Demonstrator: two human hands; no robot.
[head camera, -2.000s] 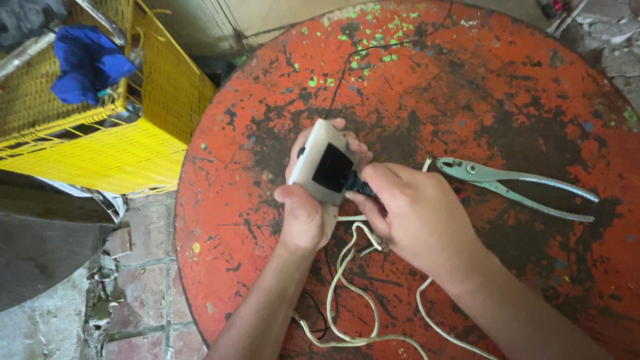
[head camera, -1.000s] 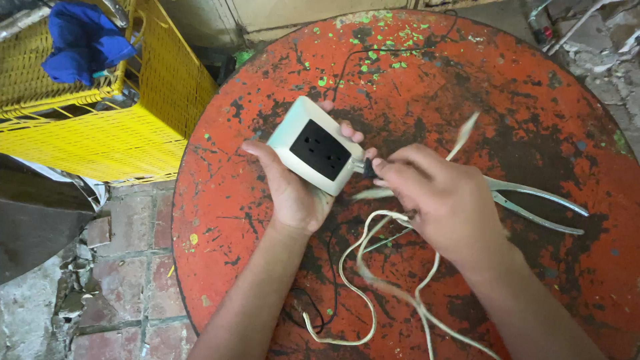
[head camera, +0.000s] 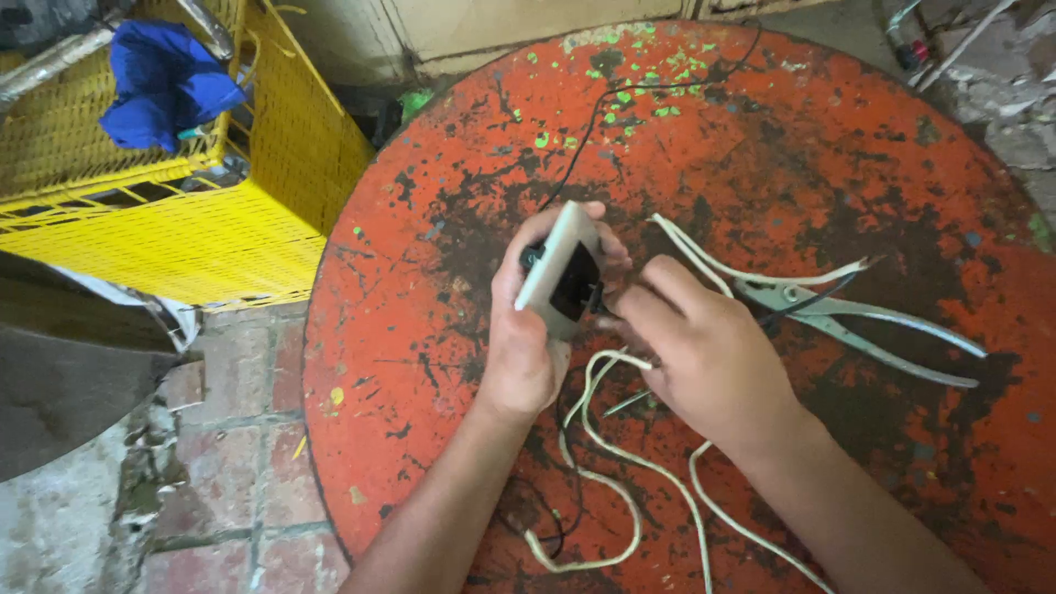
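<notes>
My left hand (head camera: 532, 338) grips a white electrical outlet box (head camera: 546, 268) with a black socket face, tilted on edge above the table. A small dark part shows on the box's back side. My right hand (head camera: 701, 346) pinches a small black plug (head camera: 596, 297) against the socket face; whether its prongs are inside cannot be told. White cord (head camera: 615, 450) runs from under my right hand in loose loops. To the right lie metal slip-joint pliers (head camera: 858, 322), with white cord ends and a dark wire across them.
The round red table (head camera: 412, 330) has worn, chipped paint. A thin black wire (head camera: 590, 124) trails over its far part. At the left stands a yellow woven plastic crate (head camera: 280, 165) with a blue cloth (head camera: 161, 87) on it. Brick paving (head camera: 223, 445) shows below.
The outlet box has turned from facing up to edge-on. My right hand has brought the black plug to its socket face. White cord ends now lie near the pliers.
</notes>
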